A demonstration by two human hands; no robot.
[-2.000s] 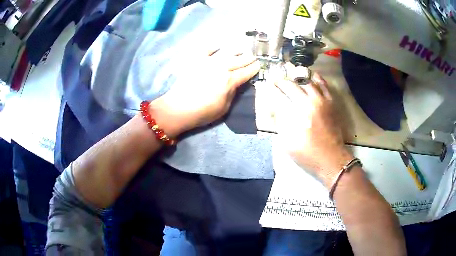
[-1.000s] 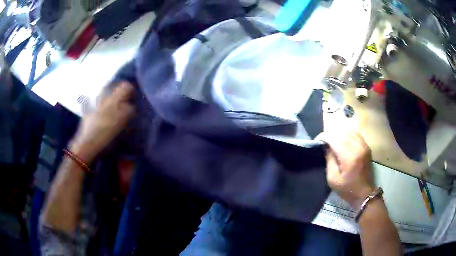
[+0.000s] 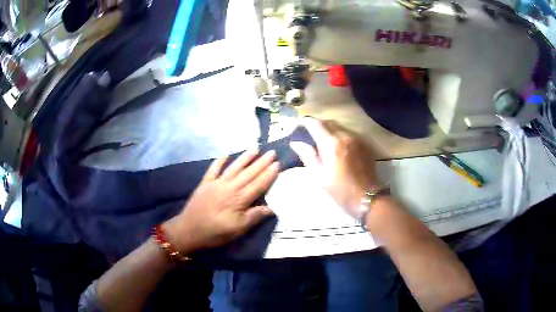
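Observation:
A large navy garment panel [image 3: 140, 189] lies on the table, its pale grey backing [image 3: 177, 125] face up towards the machine. My left hand [image 3: 228, 198] lies flat on the navy edge, fingers spread, gripping nothing. My right hand [image 3: 335, 161] has its thumb and fingers on the cloth's end just in front of the presser foot [image 3: 274, 100] and pinches it. The hand is slightly blurred. The cream-white sewing machine [image 3: 396, 42] stands behind. I cannot tell if the foot is down on the cloth.
A dark curved cloth piece [image 3: 390, 100] rests under the machine arm. Snips with yellow-green handles [image 3: 466, 172] lie at the right. A white cloth strip [image 3: 515, 170] hangs at the table's right end. A turquoise bar [image 3: 183, 36] is at the top left. A printed ruler [image 3: 329, 230] runs along the front edge.
The navy edge is now spread up near the needle. My left hand has come from the far left to lie on the cloth. My right hand remains at the cloth's right end. The camera view has shifted.

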